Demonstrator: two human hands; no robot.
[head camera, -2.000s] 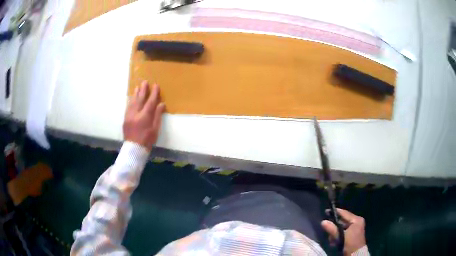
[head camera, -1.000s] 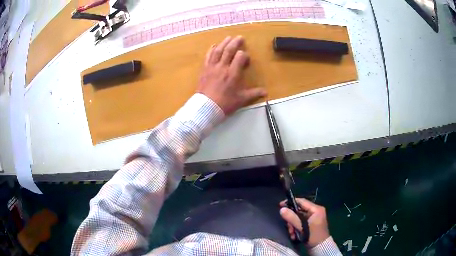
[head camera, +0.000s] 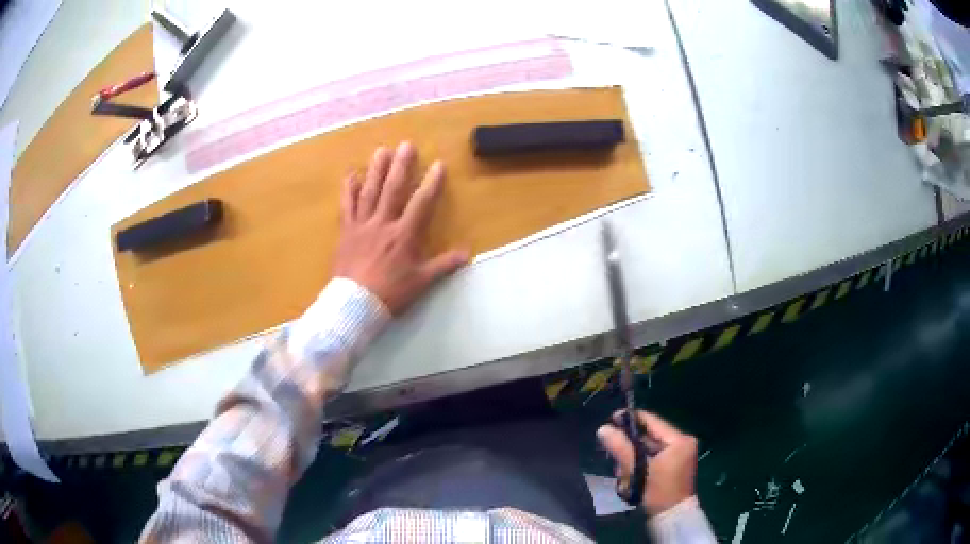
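Note:
A long tan-orange card pattern (head camera: 277, 255) lies on the table, with a thin white rim of fabric (head camera: 564, 227) along its near edge. Two black bar weights rest on it, one at its left end (head camera: 170, 225) and one near its right end (head camera: 548, 137). My left hand (head camera: 391, 228) lies flat on the middle of the pattern, fingers spread, holding nothing. My right hand (head camera: 657, 464) grips the black handles of the shears (head camera: 620, 308), beyond the table's near edge. The blades look closed and point away from me, the tip near the pattern's right end.
A pink-red gridded ruler (head camera: 383, 98) lies behind the pattern. Metal tools (head camera: 165, 130), a red pen (head camera: 128, 85) and another tan card (head camera: 74, 133) are at upper left. A metal base plate (head camera: 808, 19) is at upper right. White slivers (head camera: 768, 494) lie on the floor.
The view has shifted right, so the pattern appears further left. My left hand went from off the pattern's left end to its middle. The shears' tip has moved right along the near edge.

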